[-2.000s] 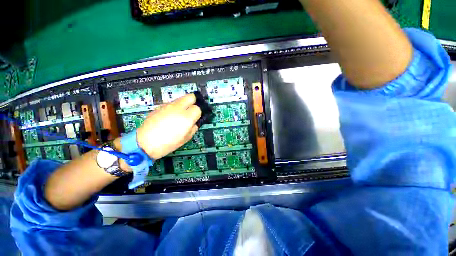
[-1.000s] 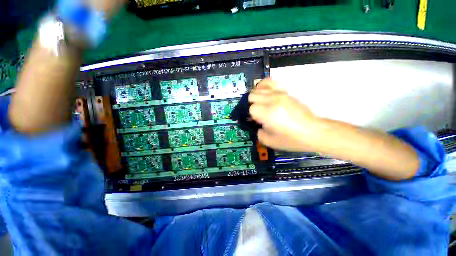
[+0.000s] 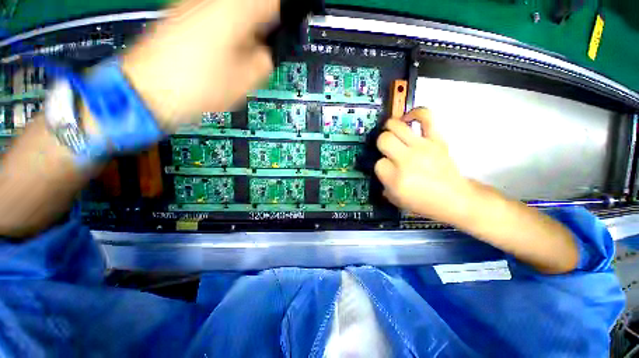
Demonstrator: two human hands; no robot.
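Observation:
Green circuit boards (image 3: 277,155) lie in rows in a black solder pallet (image 3: 242,199) with an orange-brown end bar (image 3: 399,98) at its right edge. My left hand (image 3: 203,59), blurred, is raised over the pallet's upper left and hides boards there; its black-covered fingertips are near the top edge, and whether it holds anything cannot be told. My right hand (image 3: 420,157) is at the pallet's right edge, over the end bar, with black-covered fingertips beside the right column of boards. Its fingers are curled; whether a part is in them cannot be told.
Another pallet (image 3: 21,98) with boards is at the far left, partly behind my left arm. Conveyor rails run left to right, with a bright metal plate (image 3: 518,133) right of the pallet. A green mat (image 3: 448,15) with a yellow marker (image 3: 596,38) lies behind.
My left hand has come back from the upper left to over the pallet. My right hand stays at the pallet's right edge, slightly farther right. The view has shifted, and the yellow heap is out of view.

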